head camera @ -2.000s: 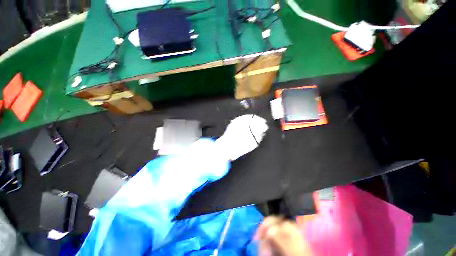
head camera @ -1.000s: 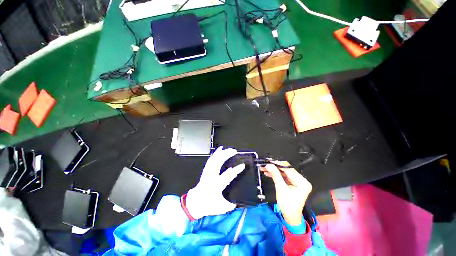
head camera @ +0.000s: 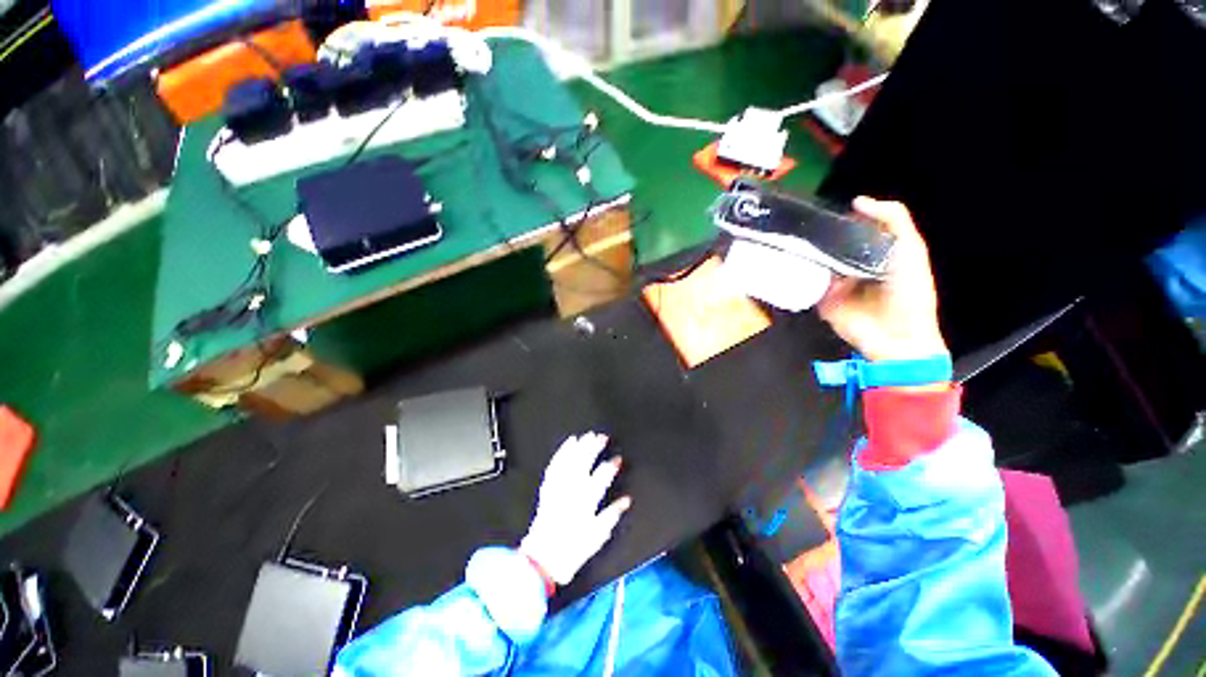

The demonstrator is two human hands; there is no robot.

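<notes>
A black set-top box [head camera: 807,232] with a pale rim and a round white logo is held up on edge in my bare right hand [head camera: 889,298], above the orange foam pad [head camera: 710,312]. A white label or paper slip [head camera: 778,274] hangs below the box. A bright blue strap is on my right wrist. My left hand [head camera: 574,512], in a white glove, is empty with fingers apart, low over the black mat [head camera: 635,423]. A grey-topped box [head camera: 448,438] lies left of it.
More boxes [head camera: 298,619] lie at lower left. The green raised stand [head camera: 489,199] holds a dark box [head camera: 368,212], black leads and a power strip [head camera: 337,139] with adapters. A white device [head camera: 754,138] sits at the back right. Pink sheet [head camera: 1045,556] is at lower right.
The box has moved from in front of my body up and right, now in my right hand alone. My left hand has let go of it. The view has shifted, showing more of the stand.
</notes>
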